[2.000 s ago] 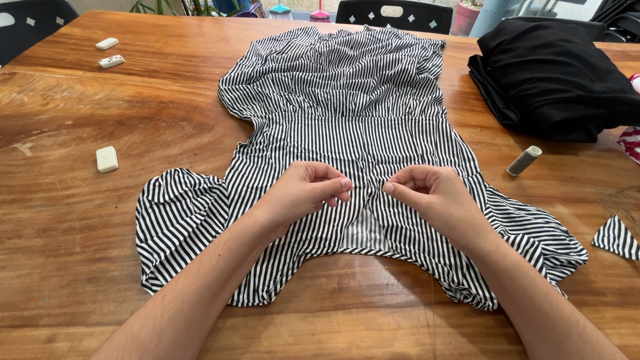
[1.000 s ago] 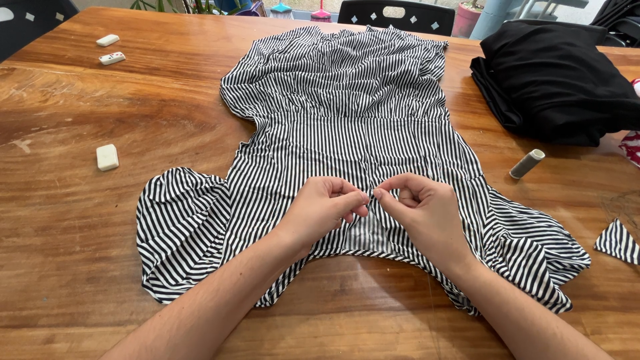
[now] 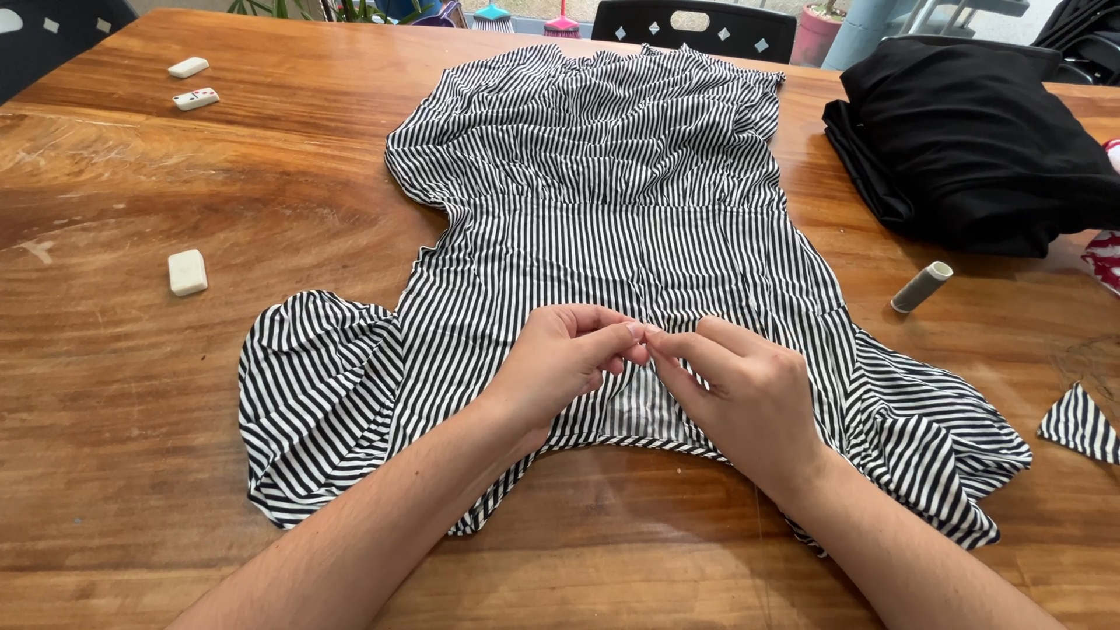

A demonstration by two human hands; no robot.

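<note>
A black-and-white striped garment (image 3: 612,254) with puffed sleeves lies spread on the wooden table, its curved neck edge toward me. Over its near part, my left hand (image 3: 573,359) has thumb and forefinger pinched together. The fingertips of my right hand (image 3: 735,385) are pinched too and meet those of the left. Whatever is between the fingertips is too small to make out. Right of the garment a spool of grey thread (image 3: 921,287) lies tilted on the table. A striped fabric scrap (image 3: 1081,424) is at the right edge, beside a loose tangle of dark thread (image 3: 1094,359).
Folded black cloth (image 3: 971,149) lies at the back right, with red-and-white fabric (image 3: 1104,261) beside it. On the left are a white tile (image 3: 187,272) and two more, one a domino (image 3: 196,99) with marks. A black chair (image 3: 696,26) stands behind the far edge.
Two seconds ago my hands were apart over the garment. They have come together, and the fingertips now touch. The garment, spool and tiles lie as before.
</note>
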